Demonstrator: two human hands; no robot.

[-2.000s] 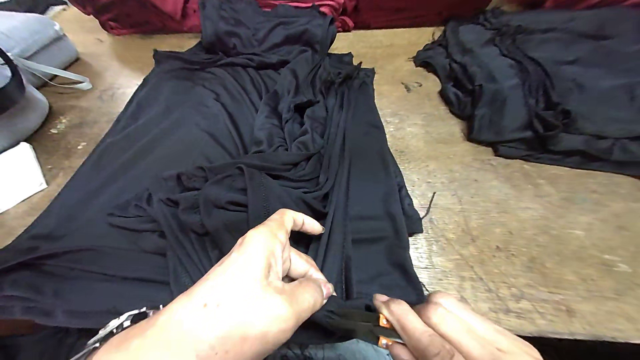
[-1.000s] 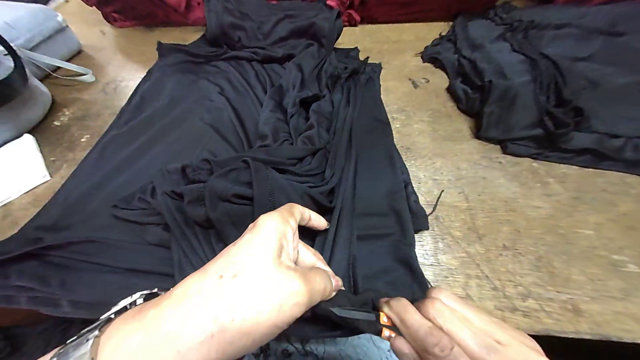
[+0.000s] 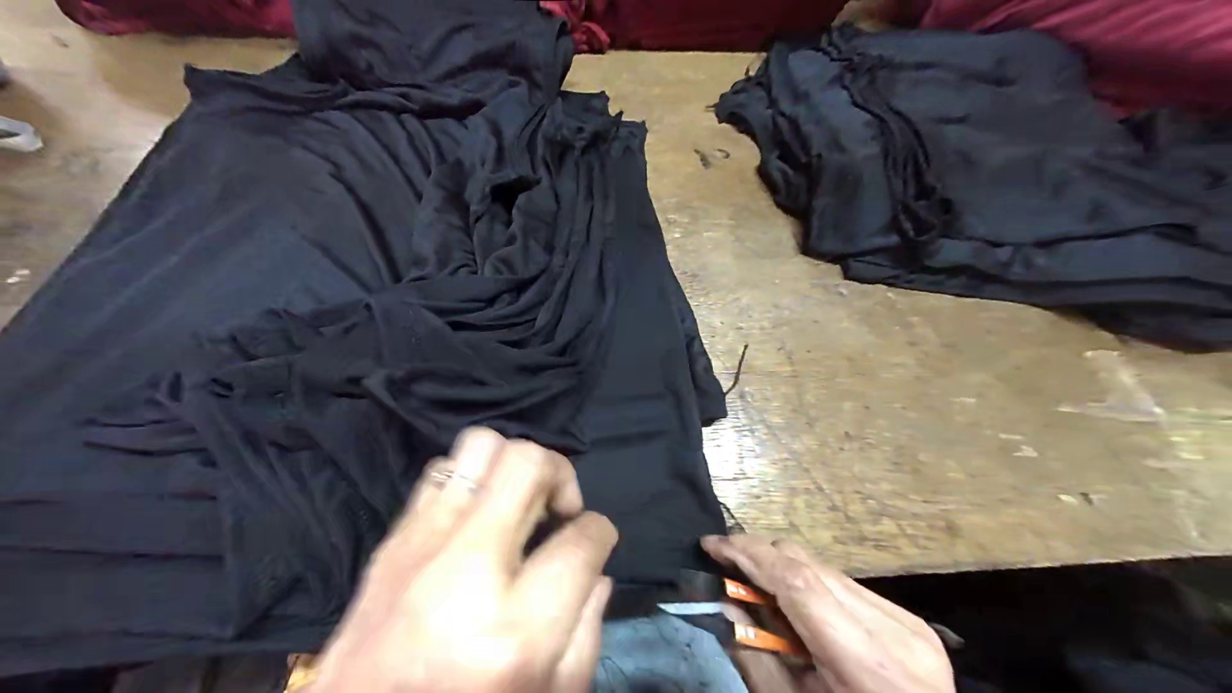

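Black knit fabric (image 3: 260, 212) lies spread and bunched over the wooden table, its near edge at the table's front. My left hand (image 3: 491, 568), blurred and with a ring on one finger, is over the lower part of this cloth, its fingers curled; whether they pinch any fabric cannot be told. At the cloth's lower right corner my right hand (image 3: 828, 616) grips a small cutting tool with orange parts (image 3: 760, 616), likely thread snips. The tool's pale metal blade points left, beside the cloth's edge. Light blue fabric (image 3: 664, 654) shows below, between my hands.
A stack of folded black fabric (image 3: 1001, 173) lies at the right on the wooden table (image 3: 924, 414). Dark red fabric (image 3: 712, 24) runs along the back. A loose black thread (image 3: 739, 371) sticks out from the cloth's right edge. The table's front edge crosses at lower right.
My left hand has drawn back from near the tool and curled its fingers. The cutting tool's blade and orange parts show more plainly. The view has shifted right.
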